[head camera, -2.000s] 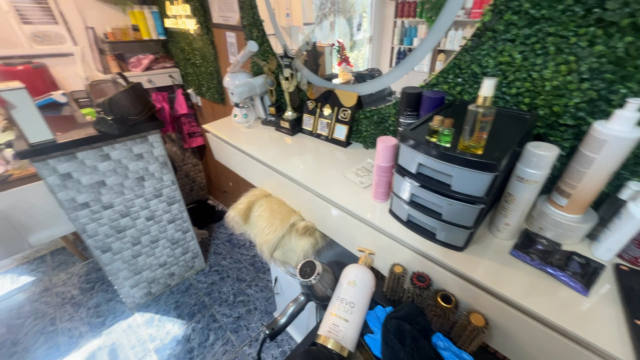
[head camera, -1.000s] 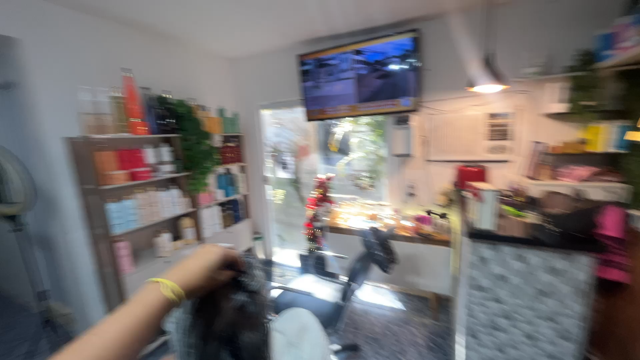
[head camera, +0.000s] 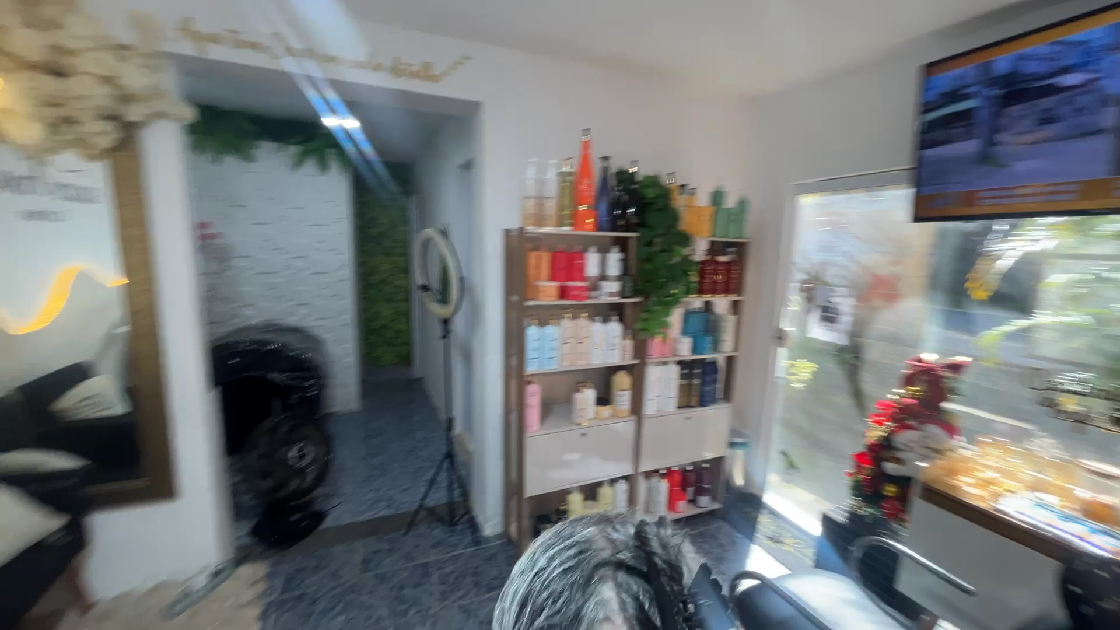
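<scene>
Neither of my hands shows in the head view at this moment. At the bottom middle is the top of a person's head with grey and dark hair. Dark clips or comb-like pieces sit in or against the hair on its right side; blur hides their exact form. Whether a hand of mine touches the hair below the frame cannot be seen.
Shelves of bottles stand ahead, with a ring light on a tripod to their left. A salon chair is at the lower right, near a decorated Christmas tree. A framed mirror stands left.
The view has swung from the counter with the hair dryer and brushes towards the shelves and doorway. A hand with a yellow wristband, on the dark hair one second ago, is out of view now.
</scene>
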